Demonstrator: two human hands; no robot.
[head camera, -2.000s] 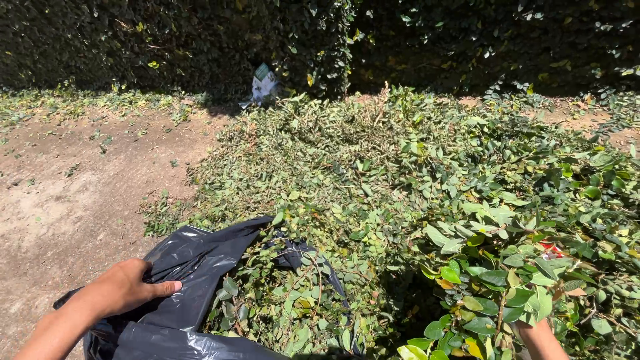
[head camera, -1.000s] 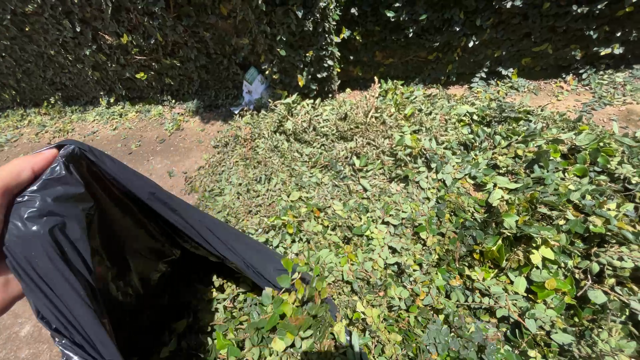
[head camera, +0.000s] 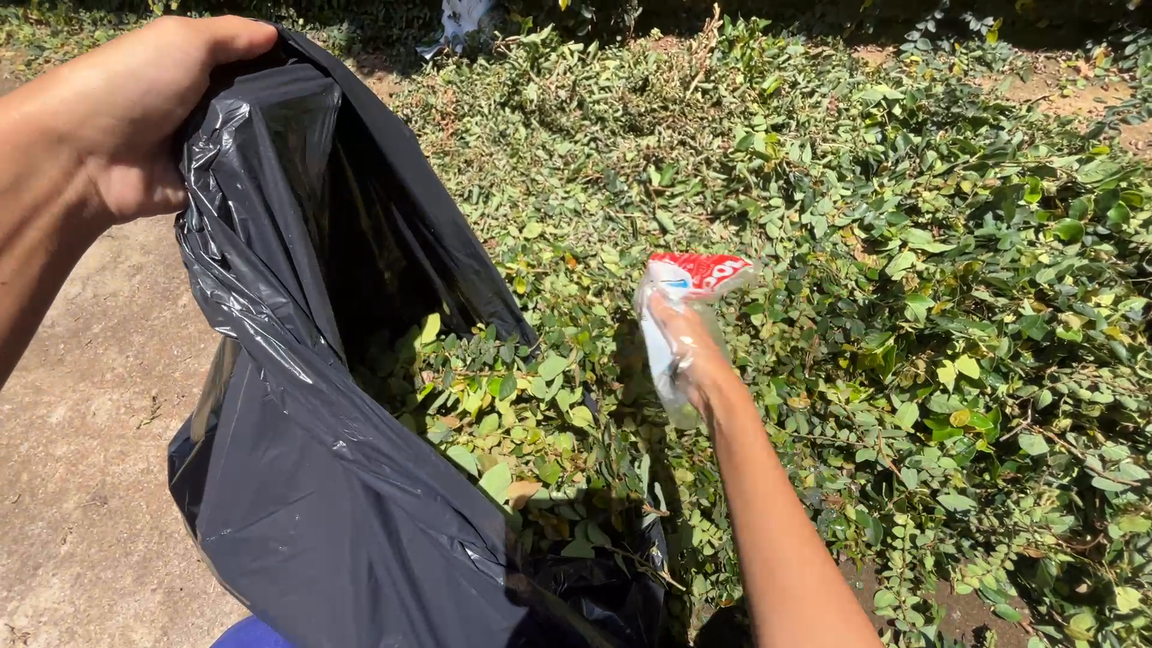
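My left hand (head camera: 171, 112) grips the upper rim of a black plastic garbage bag (head camera: 333, 504) and holds its mouth raised toward the right. Leafy clippings (head camera: 504, 396) lie in the bag's mouth and spill over its lower edge. Over the cut foliage to the right is my right hand (head camera: 679, 333), wrapped in a clear plastic bag with red, white and blue print (head camera: 706, 273). Its fingers are partly hidden by that plastic, and whether they grip anything is unclear.
A wide heap of cut leaves and twigs (head camera: 900, 270) covers the ground at centre and right. Bare ground (head camera: 99, 405) shows at left. A crumpled white and grey packet (head camera: 463, 22) lies by the shaded hedge at the back. Something blue shows at the bottom edge.
My right hand, out of view one second ago, is now over the clippings. The black bag's mouth stands more upright in my left hand than it did then. The view has shifted downward.
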